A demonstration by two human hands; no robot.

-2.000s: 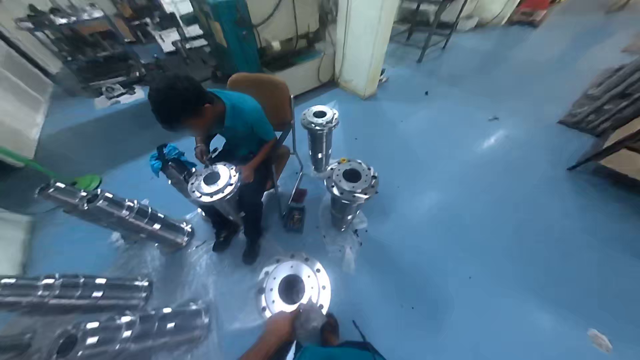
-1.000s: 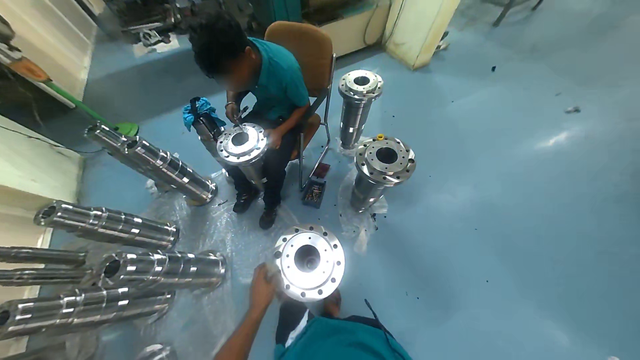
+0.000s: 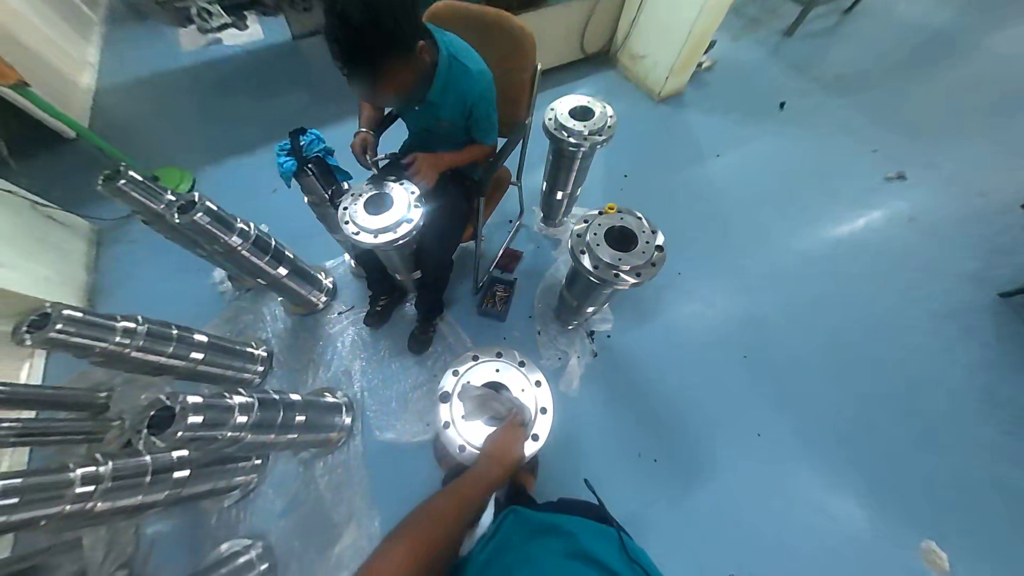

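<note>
My left hand (image 3: pixel 504 450) reaches from the lower left over the round steel flange (image 3: pixel 454 404) of an upright part between my feet. It grips a crumpled pale cloth or piece of plastic film (image 3: pixel 486 403), which lies on the flange face and covers part of the central bore. Bolt holes ring the flange. My right hand is not in view. Ahead, a seated co-worker holds a small tool above another flanged steel cylinder (image 3: pixel 381 212). To the right of that person stand two more flanged cylinders (image 3: pixel 621 250) (image 3: pixel 580 124); a small yellow piece sits on the nearer one.
Several polished steel cylinders (image 3: pixel 256 420) lie or lean on the left, over clear plastic sheeting (image 3: pixel 400 400). A small open box of metal pieces (image 3: pixel 497 298) is on the blue floor beside the co-worker's chair (image 3: pixel 492 48). A green-handled pole (image 3: pixel 76 124) slants at the upper left.
My left hand has moved from the flange's left edge onto its face, with the pale material now over the bore. The view has moved closer to the parts since the earliest frame.
</note>
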